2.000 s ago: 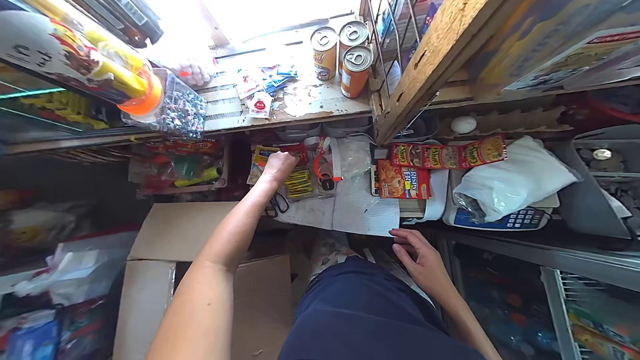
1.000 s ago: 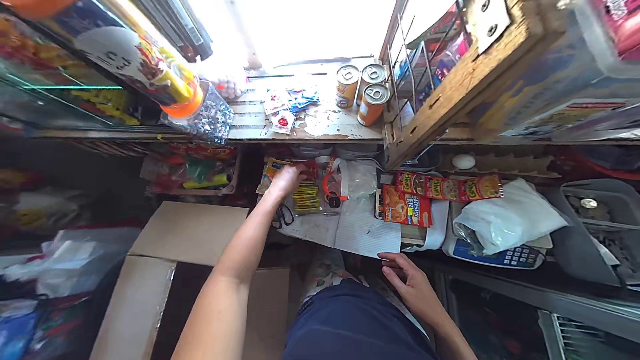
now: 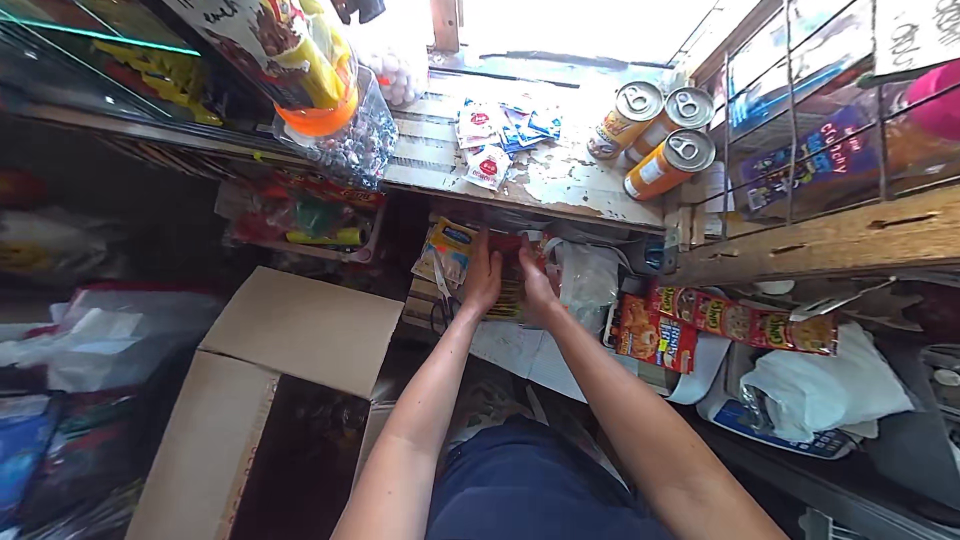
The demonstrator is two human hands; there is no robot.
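Observation:
My left hand [image 3: 481, 276] and my right hand [image 3: 535, 279] reach into the low shelf under the wooden counter, a small gap between them. Something red shows between their fingertips; whether either hand grips it I cannot tell. Below and between the palms lies a row of thin yellow packets [image 3: 510, 301]. Left of my left hand are a yellow sachet [image 3: 453, 238] and scissors with dark handles [image 3: 442, 300]. A clear plastic bag [image 3: 589, 281] lies right of my right hand, and farther right are a red box [image 3: 656, 334] and a strip of red sachets [image 3: 742, 321].
An open cardboard box [image 3: 304, 326] stands low on the left. Above the hands runs the wooden counter [image 3: 555, 187] with small sachets [image 3: 487, 165] and three drink cans [image 3: 670, 161]. A wooden beam with wire mesh [image 3: 817, 232] juts out at the right. A white bag [image 3: 832, 386] rests over a calculator-like keypad.
My right hand has moved from the papers near the shelf's front edge up and inward beside my left hand. The left hand stays at the packets. The view has shifted nearer the counter.

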